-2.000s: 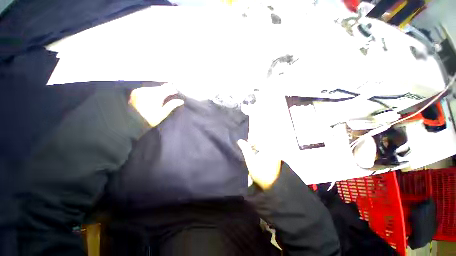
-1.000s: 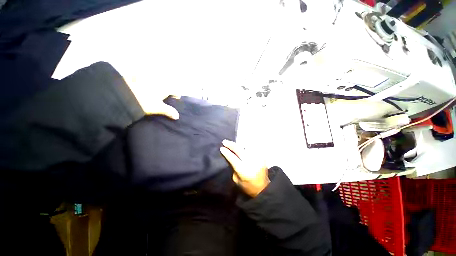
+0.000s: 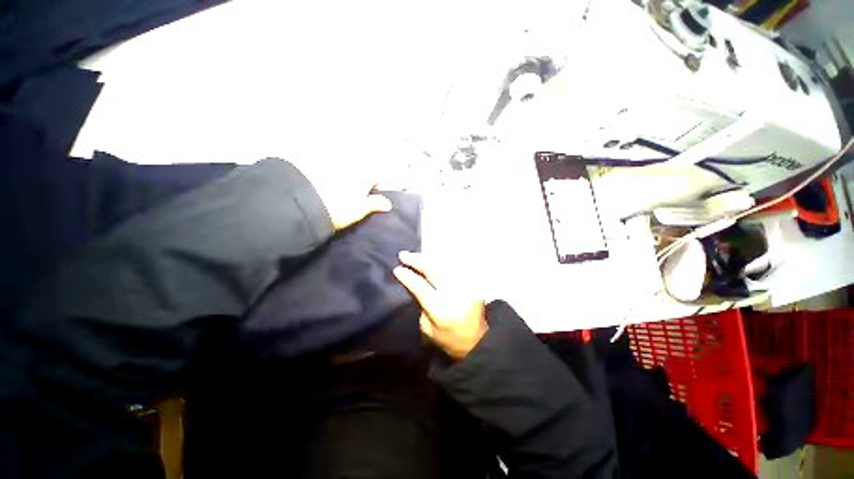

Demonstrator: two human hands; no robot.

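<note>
A dark navy garment panel [image 3: 328, 285] lies over the front edge of the white table and hangs onto my lap. My left hand [image 3: 354, 208] lies on its far part near the needle area, thumb showing and the other fingers washed out by glare. My right hand [image 3: 448, 304] is at the panel's right edge, thumb and forefinger at the cloth; whether they pinch it is hard to tell. The presser foot area [image 3: 463, 154] is just beyond the cloth, blurred by glare. The white sewing machine [image 3: 749, 140] stands at the right.
A black-framed smartphone [image 3: 571, 208] lies right of my right hand. A tray holds a white round item [image 3: 685, 271] and dark objects, with a white cable above. Red baskets [image 3: 698, 374] stand below the table's right end. More dark cloth [image 3: 42, 140] is at the left.
My left hand has moved right and forward, closer to my right hand. My right hand has shifted slightly left. Less of the panel shows, and its right edge sits further left.
</note>
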